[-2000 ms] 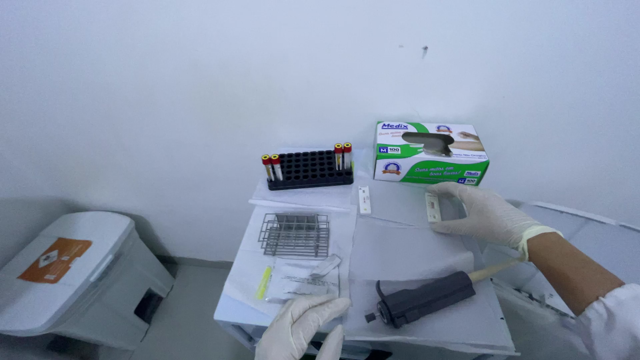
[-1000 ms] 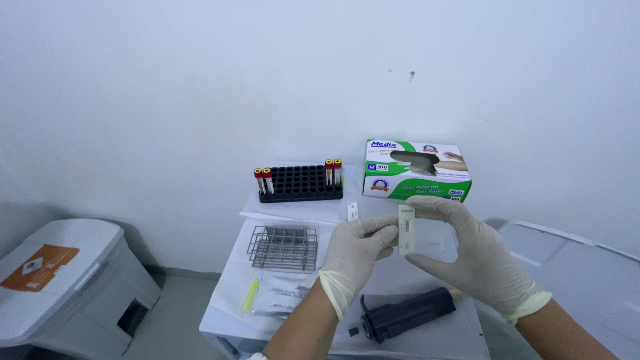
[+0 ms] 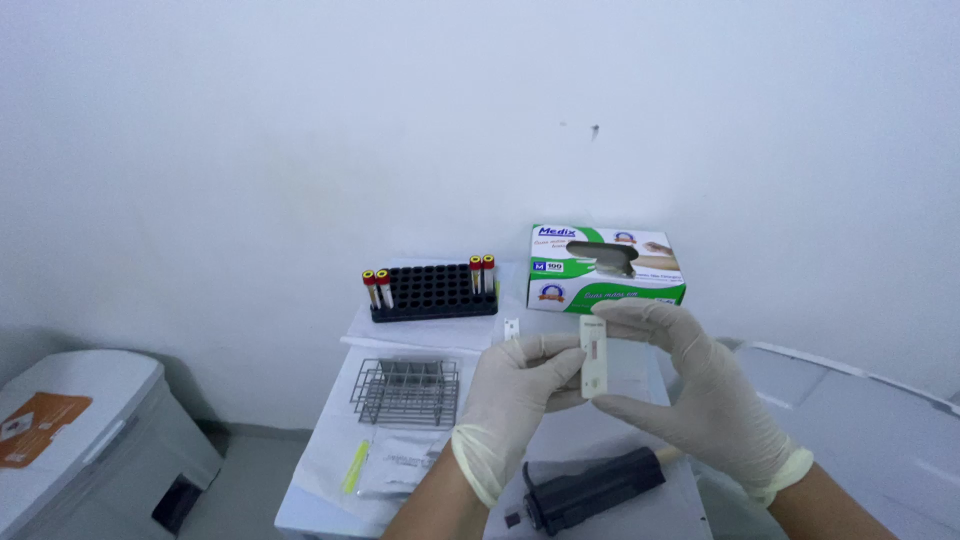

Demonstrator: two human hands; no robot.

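Note:
A white rapid test cassette [image 3: 593, 357] is held upright above the table, its result window facing me. My left hand [image 3: 521, 382], in a pale latex glove, pinches its left edge between thumb and fingers. My right hand [image 3: 686, 390], gloved too, grips it from the right, fingers at the top and thumb near the bottom. Behind my left fingers lies a second white cassette [image 3: 511, 328], partly hidden. Under my hands rests a dark pipette-like device [image 3: 596, 491] with a pale tip section at its right end.
A black tube rack [image 3: 435, 291] holds several red-and-yellow-capped tubes beside a Medix glove box [image 3: 607, 262]. Nearer are a wire rack [image 3: 409, 392], foil pouches [image 3: 394, 465] and a yellow-green strip [image 3: 355, 466]. A lidded white bin [image 3: 82, 405] stands left; a whitish container [image 3: 840, 420] is right.
Two seconds ago my right hand was at the cassette on the table and my left was near the front edge. Both hands now hold the cassette raised, much as one second ago.

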